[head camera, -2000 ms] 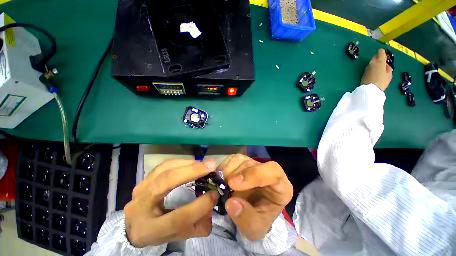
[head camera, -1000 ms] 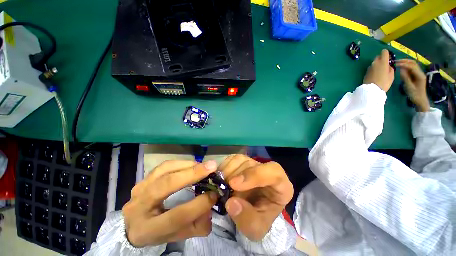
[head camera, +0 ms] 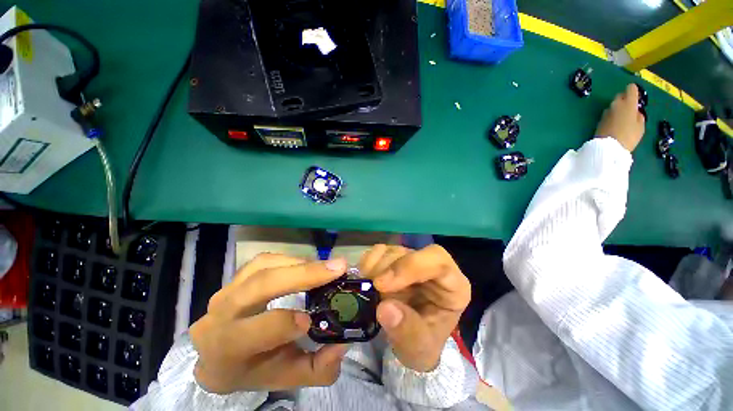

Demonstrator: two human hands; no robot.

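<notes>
A black device housing with a round green centre and small white spots is held in front of my body, below the bench edge. Its open face is towards me. My left hand grips its left side with the fingertips. My right hand pinches its right side between thumb and fingers. Both hands are bare. Another housing with a white centre lies on the green mat in front of the press base.
The black press base carries a black plate. A blue parts bin and several units lie right of it. A neighbour's arm reaches across the right. A white box stands left; a black blister tray is lower left.
The housing has turned so its open face and green centre show. My left fingertips have moved off its centre to its side. The neighbour's second hand has left the bench. The view has shifted slightly.
</notes>
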